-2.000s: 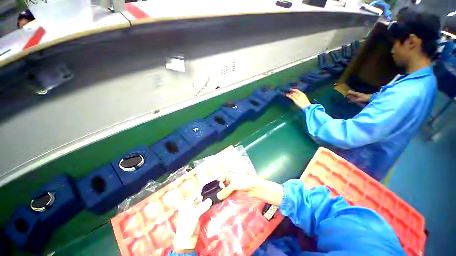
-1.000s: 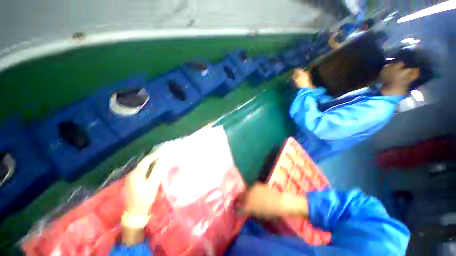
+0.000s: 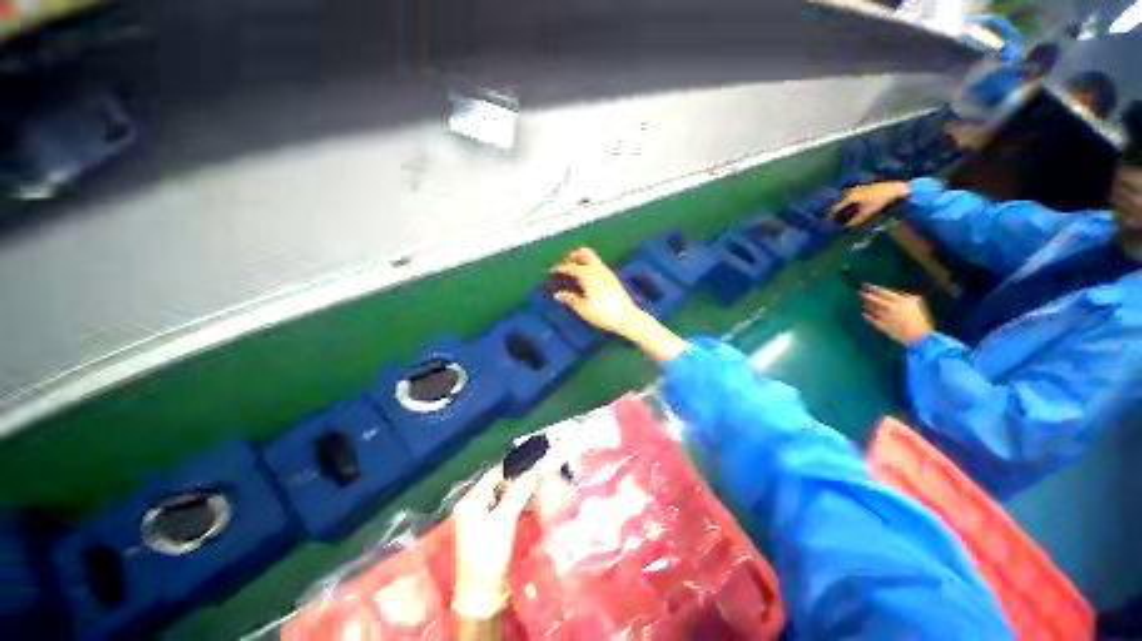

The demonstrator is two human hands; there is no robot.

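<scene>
My left hand (image 3: 486, 536), pale and apparently gloved, holds a small black wearable piece (image 3: 526, 456) over the red blister tray (image 3: 645, 538). Shiny clear film covers much of the tray. My right hand (image 3: 601, 296) reaches out over the row of blue boxes, fingers bent down at one box. A dark shape shows under its fingers; I cannot tell if it is a held piece or the box recess. Nearer boxes hold dark ovals with pale rims, one at centre left (image 3: 432, 386) and one lower left (image 3: 187, 520). Boxes between them show dark recesses.
The boxes stand on a green surface (image 3: 313, 363) below a grey-white panel (image 3: 313, 213). At right, a neighbouring worker in a blue smock (image 3: 1039, 338) has both hands near the far boxes. An orange-red tray (image 3: 977, 532) lies at lower right.
My right hand has moved from the tray side up and forward to the box row. My left hand now shows a black piece at its fingertips. The view has shifted.
</scene>
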